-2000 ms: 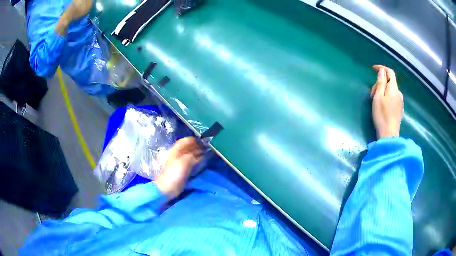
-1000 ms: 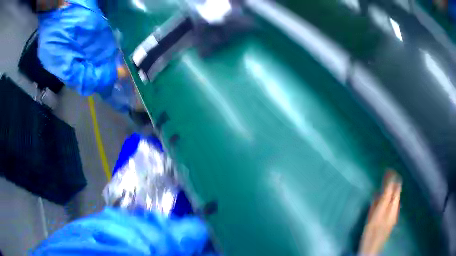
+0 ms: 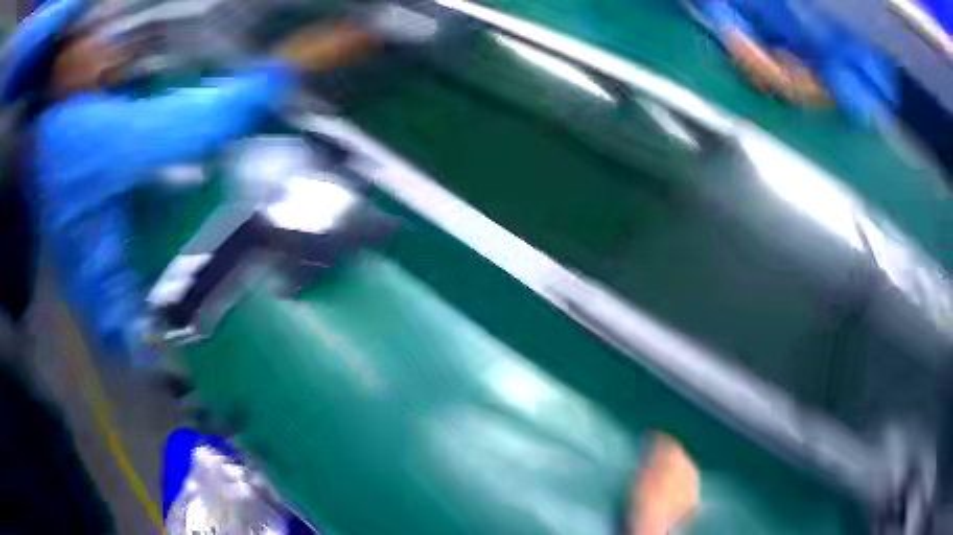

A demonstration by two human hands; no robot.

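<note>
The view is strongly blurred. My right hand (image 3: 665,487) is at the bottom edge, right of centre, partly cut off, over the green bench surface (image 3: 418,366). Its fingers are too blurred to read, and I cannot tell whether it holds anything. My left hand is not in view. A black and white strip-like object (image 3: 204,274) lies near the bench's left edge. A bright, silvery-white item (image 3: 308,201) is beside it, its shape unclear.
A coworker in a blue sleeve (image 3: 178,115) reaches over the bench at upper left. Another person's hands (image 3: 773,71) are at the far side. A long white strip (image 3: 543,274) borders a dark panel area (image 3: 627,230). A silvery bag (image 3: 222,496) is at lower left.
The view has swung so that more of the far side shows. My left hand and sleeve have left the picture. My right hand now shows lower and further left. The coworker's arm reaches across the bench.
</note>
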